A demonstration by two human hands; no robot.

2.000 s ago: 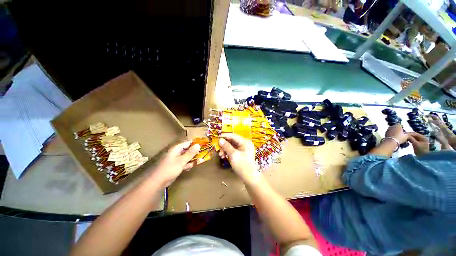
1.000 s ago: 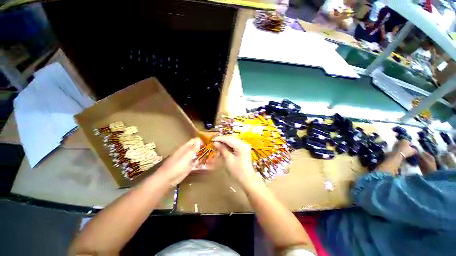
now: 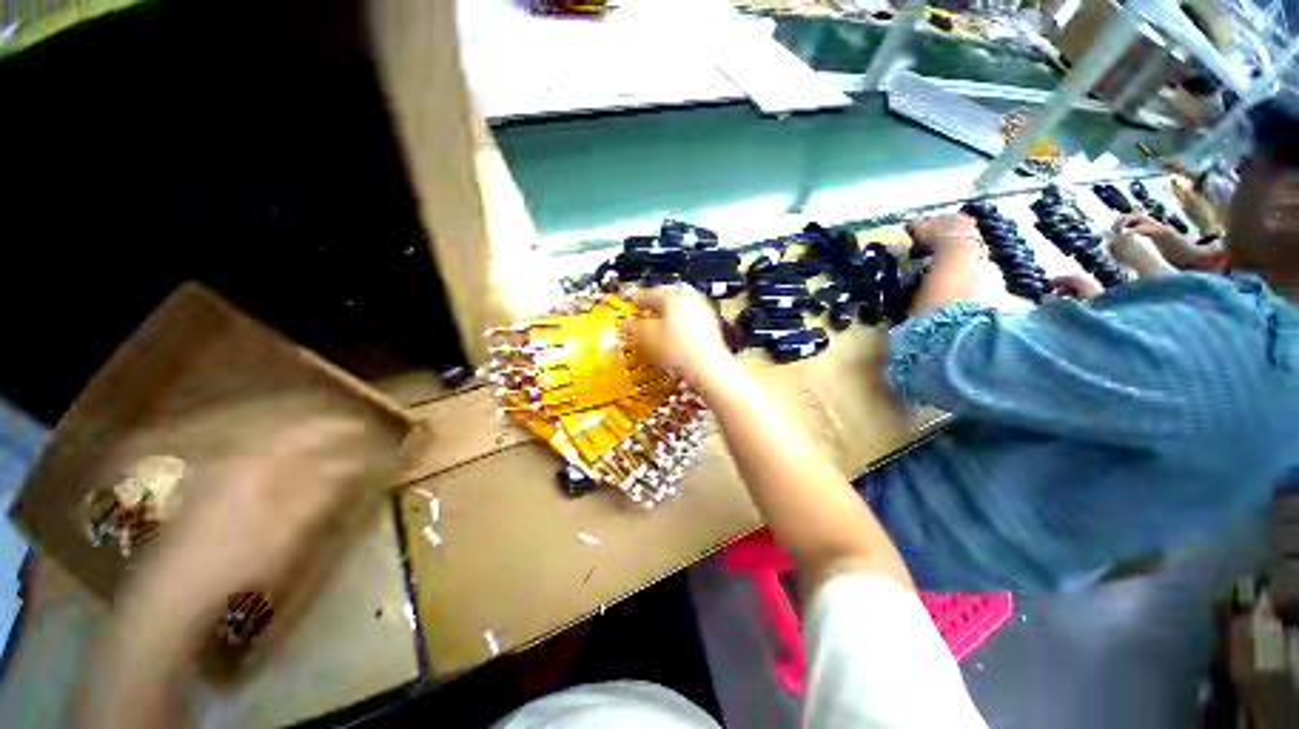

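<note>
A fanned stack of orange flexible circuit sheets (image 3: 591, 363) with white-tipped strips lies on the cardboard bench cover. My right hand (image 3: 670, 331) is on the stack's upper right edge; its fingertips are partly hidden, and I cannot tell whether it grips a sheet. My left hand (image 3: 249, 527) is blurred over the shallow cardboard tray (image 3: 342, 378) at left. Whether it holds anything is not visible. Small beige-and-brown separated pieces (image 3: 143, 491) show in the tray on both sides of my left hand, which hides the others.
Black plastic parts (image 3: 784, 292) are heaped beyond the stack. A large dark carton (image 3: 428, 157) stands behind the tray. Pale scraps (image 3: 432, 520) lie on the bench cover. A coworker in a blue denim top (image 3: 1054, 413) sits at right, hands among black parts. A pink-red stool (image 3: 969, 620) is below.
The view has swung right. My hands have parted from the orange piece they held together: the left moved over the tray, the right onto the stack.
</note>
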